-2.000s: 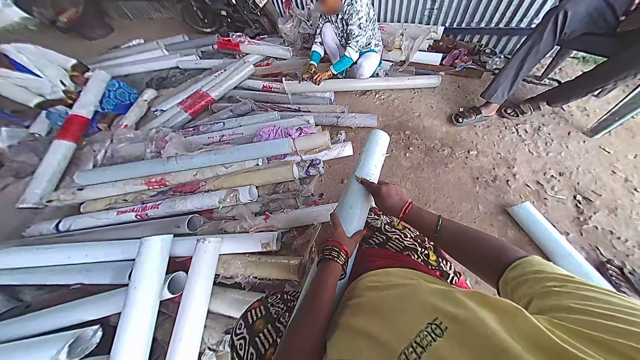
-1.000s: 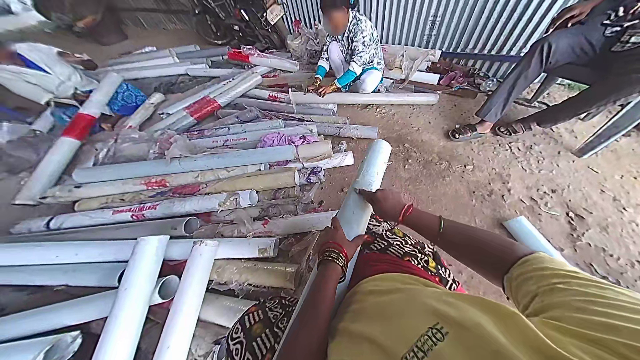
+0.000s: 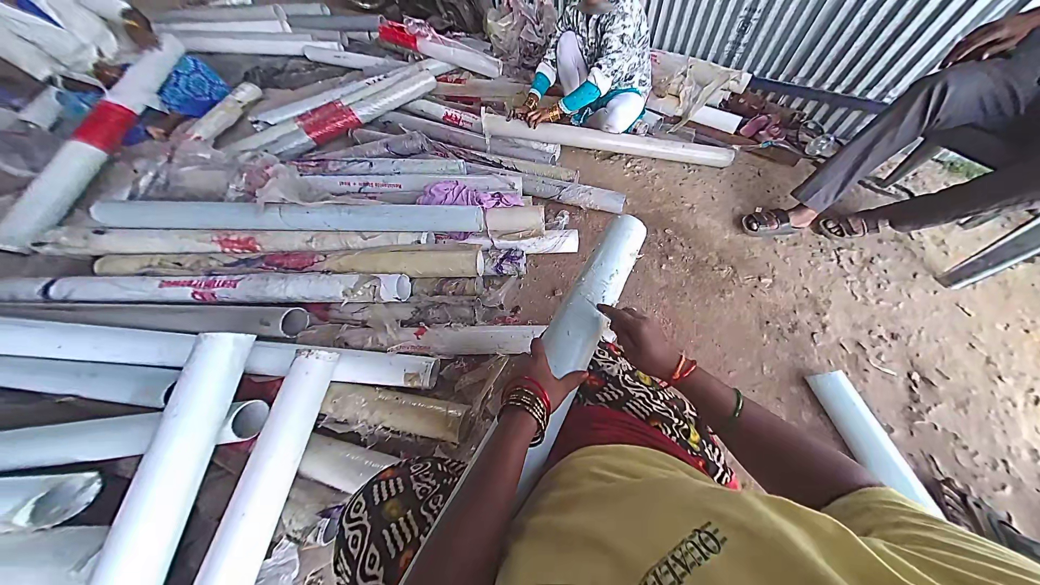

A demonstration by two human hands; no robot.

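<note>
A long pale tube [image 3: 597, 276], likely cardboard or plastic, lies tilted across my lap, its far end pointing up and away. My left hand [image 3: 552, 378] is wrapped around it near the middle, thumb across the top. Farther up, my right hand [image 3: 638, 337] touches the tube's right side with a fingertip, beside a seam or edge in its surface; nothing shows in its palm. The tube's lower end is hidden by my left arm and shirt. Left of my knee, two white tubes [image 3: 183, 455] lean across others in the pile.
Many tubes, some in torn plastic film [image 3: 276, 179], cover the ground at left. A seated person [image 3: 605, 65] touches a white tube [image 3: 609, 140] ahead. Another person's sandalled feet [image 3: 768, 221] rest at right by a chair. A pale tube [image 3: 873, 439] lies at right. Corrugated metal sheeting [image 3: 772, 49] stands behind.
My right hand has loosened from around the tube; its fingers were wrapped closer to it before and now one fingertip touches the side. My left hand stays on the tube.
</note>
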